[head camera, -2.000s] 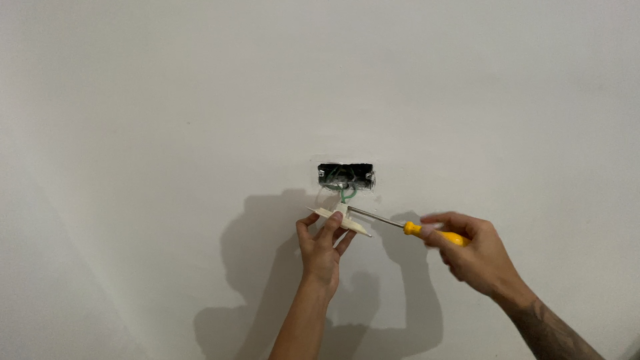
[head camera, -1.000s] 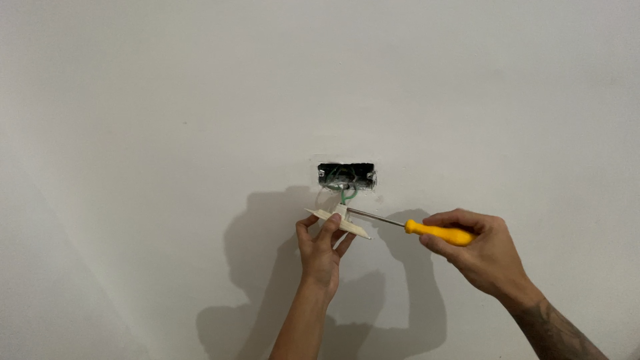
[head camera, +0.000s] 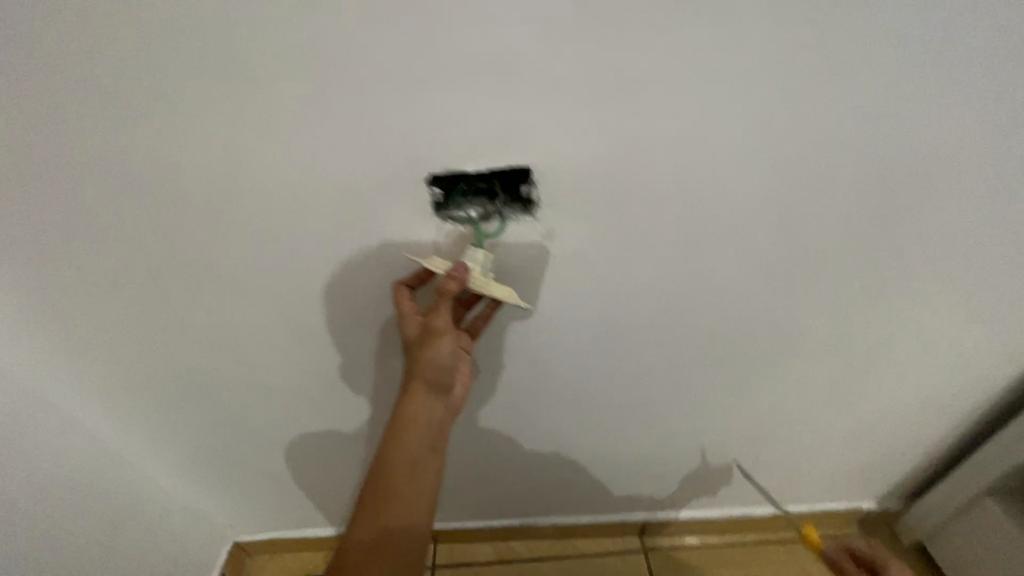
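My left hand (head camera: 438, 336) holds a cream wall plate (head camera: 500, 291) with a small white block (head camera: 478, 261) on its back, tilted edge-on below the wall opening. Green wires (head camera: 484, 232) run from that block up into a dark rectangular electrical box (head camera: 482, 192) set in the wall. At the lower right edge, partly out of view and blurred, my right hand (head camera: 864, 556) grips a screwdriver by its yellow handle (head camera: 811, 538). The screwdriver's metal shaft (head camera: 764, 490) points up and left, apart from the plate.
A pale wall (head camera: 680, 280) surrounds the box, with shadows of the arms on it. Along the bottom lie a tan tile baseboard and tiled floor (head camera: 544, 554). A light-coloured upright edge (head camera: 960, 472) stands at the lower right.
My right hand has moved the screwdriver away from the plate, down and to the right. My left hand still holds the plate. The view has tilted down, showing floor.
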